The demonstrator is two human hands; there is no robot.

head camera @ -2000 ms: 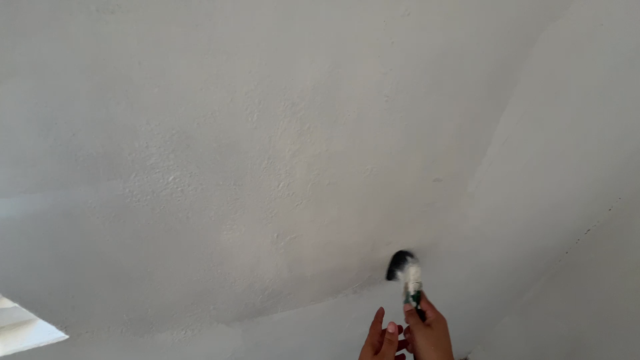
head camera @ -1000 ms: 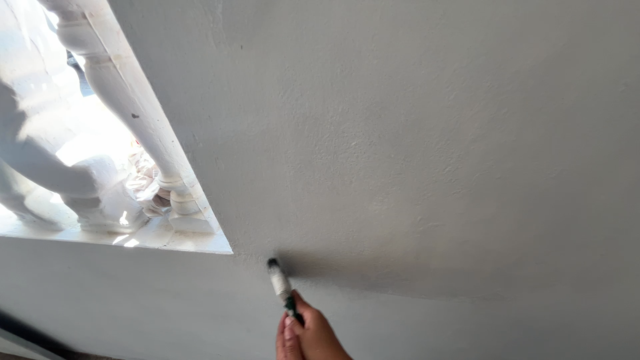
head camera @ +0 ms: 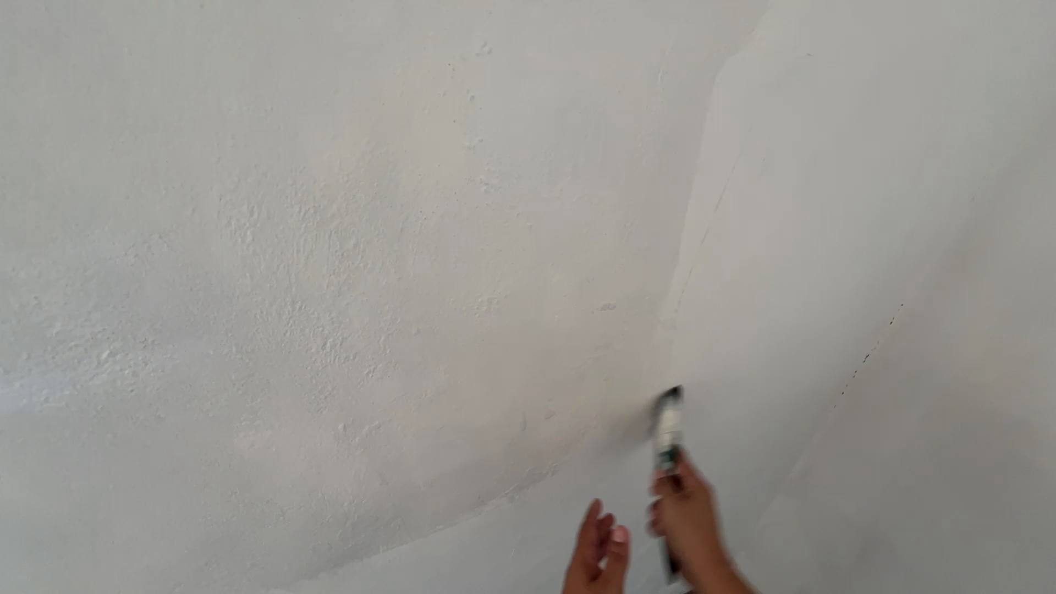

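Note:
My right hand [head camera: 689,516] is closed around the dark handle of a paintbrush [head camera: 670,429], which has a pale ferrule and dark bristles. The brush points up, its bristle tip against or very close to the painted wall [head camera: 462,272], where the grey-white coat meets a paler band. Motion blurs the brush slightly, so contact cannot be told for certain. Lower and to the left of it, my left hand [head camera: 598,549] is raised with fingers apart, holding nothing; its wrist is cut off by the bottom edge.
Bumpy, rough patches mark the left and middle of the wall. A paler band [head camera: 751,247] curves down the right side and along the bottom. Farther right runs a seam with small dark gaps [head camera: 866,356], where the surface seems to change plane.
The view has swung away from the baluster opening seen a second ago. My left hand, not visible then, is in view again. The brush stays in my right hand.

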